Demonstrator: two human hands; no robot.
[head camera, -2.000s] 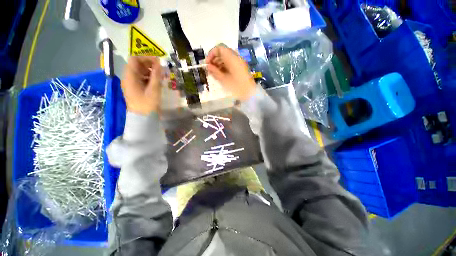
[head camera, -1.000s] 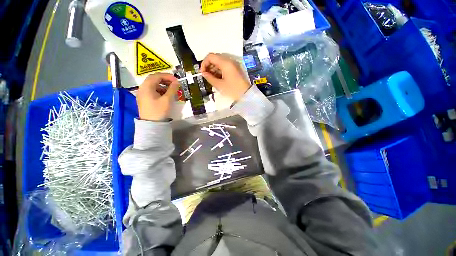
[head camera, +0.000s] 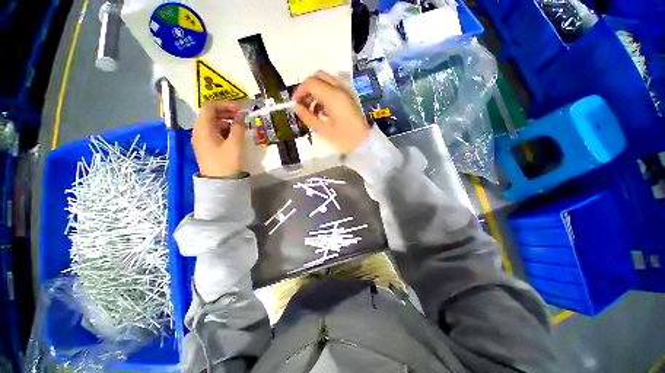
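Observation:
A thin white strip (head camera: 271, 108) lies across the dark working head (head camera: 286, 130) of the off-white machine. My left hand (head camera: 221, 138) holds its left end between the fingertips. My right hand (head camera: 329, 109) holds its right end. Several loose white strips (head camera: 332, 239) lie in a pile on the dark metal tray (head camera: 273, 258) below. A looser group of white pieces (head camera: 319, 193) with small fittings lies nearer the machine. Two strips joined by a small fitting (head camera: 281, 216) lie to their left.
A blue bin (head camera: 177, 240) heaped with white strips stands at the left. A control panel (head camera: 367, 86), a clear bag (head camera: 456, 87) and a blue stool (head camera: 565, 146) are on the right, with darker blue bins (head camera: 576, 255) beyond.
Both hands still hold a white strip at the working head. My left hand has shifted slightly left since a second ago. The loose strips on the tray look the same.

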